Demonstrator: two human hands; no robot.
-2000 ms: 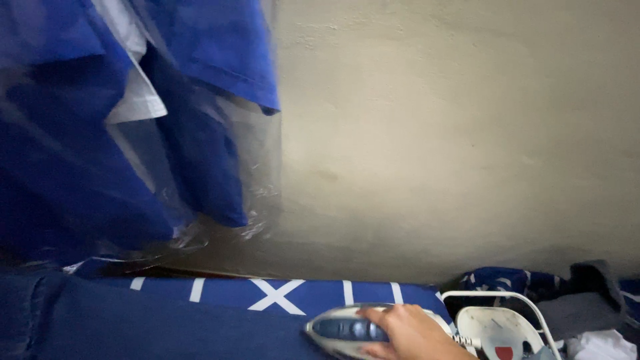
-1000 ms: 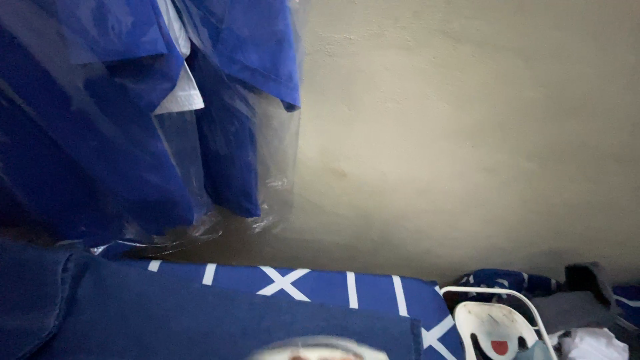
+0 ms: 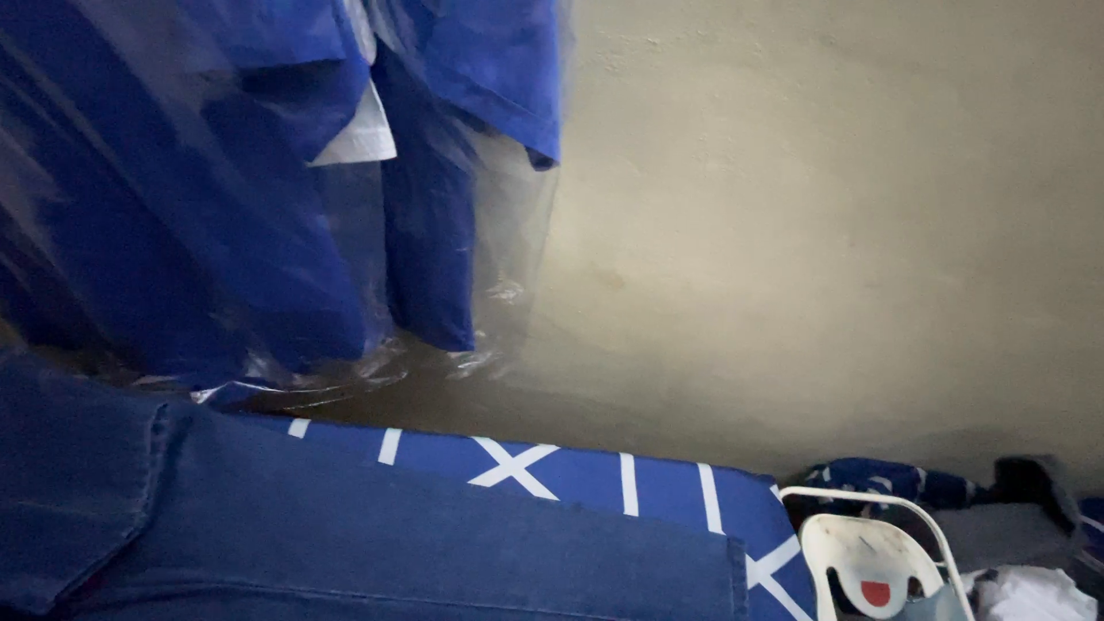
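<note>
Neither of my hands shows in the head view now, and the clothes iron is out of sight too. A dark blue denim garment (image 3: 448,543), with stitched seams and a hemmed end at the right, lies flat over a blue ironing surface cover (image 3: 586,479) marked with white lines and crosses. What my hands hold or touch is hidden below the frame.
Blue clothes (image 3: 285,207) in clear plastic hang at the upper left, before a plain wall (image 3: 819,224). A white chair (image 3: 862,552) with a red mark stands at the lower right, beside a white cloth bundle (image 3: 1031,595) and dark fabrics (image 3: 897,483).
Two seconds ago a hand held the iron at the garment's upper edge. One second ago only a blurred pale part showed at the bottom edge; now hand and iron are out of view.
</note>
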